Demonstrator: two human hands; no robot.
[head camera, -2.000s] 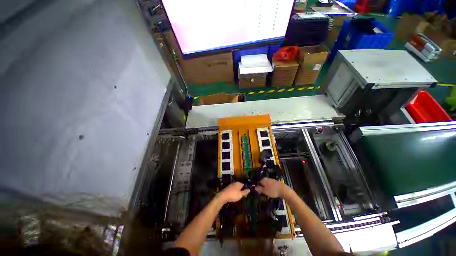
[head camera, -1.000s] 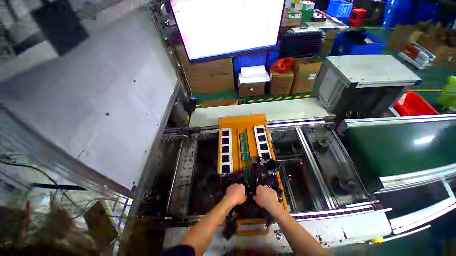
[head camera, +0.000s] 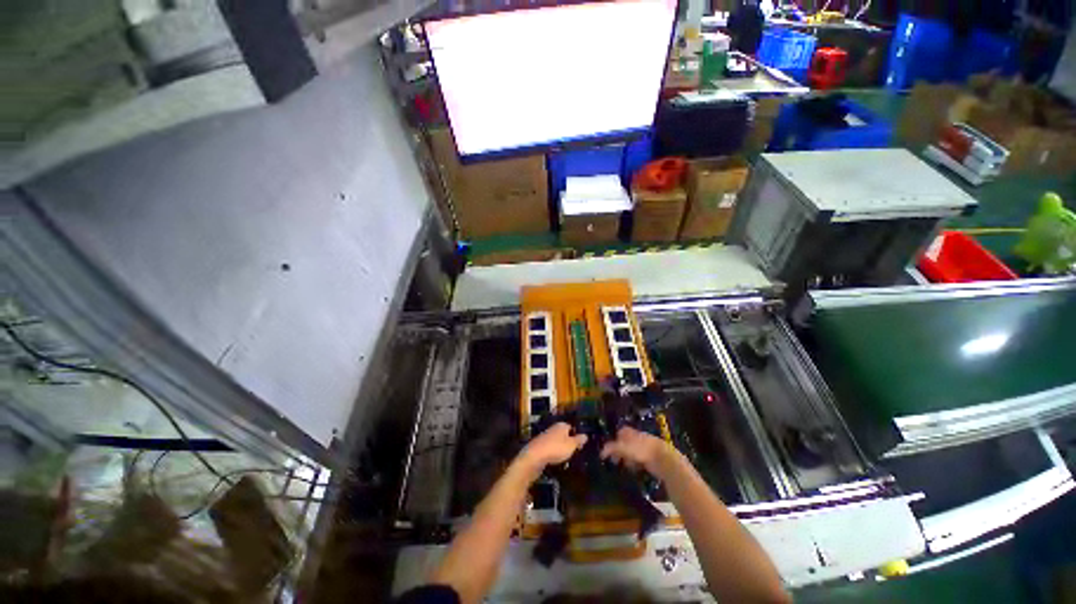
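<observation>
An orange test fixture (head camera: 576, 291) lies lengthwise on dark metal rails in front of me. White-framed slots in its far half are empty, on both sides of a green strip (head camera: 581, 354). Black adapters (head camera: 634, 405) with tangled cables cover its nearer middle, and some dark pieces hang near its front end. My left hand (head camera: 552, 447) holds black cords or adapters at the fixture's middle. My right hand (head camera: 637, 451) is close beside it, also closed on black pieces. The fingertips are partly lost among the dark cables, so the exact hold is unclear.
A grey machine panel (head camera: 271, 260) stands at left. A lit monitor (head camera: 555, 77) is ahead. A green belt conveyor (head camera: 944, 366) with pale rails is at right. A grey-white cabinet (head camera: 861, 183) and a red bin (head camera: 962, 257) stand beyond. Cardboard boxes (head camera: 502, 195) stand behind the line.
The view has shifted. Black adapters have been drawn toward the fixture's near end, and its front handle and some nearer slots have come into sight. Both hands remain around the middle.
</observation>
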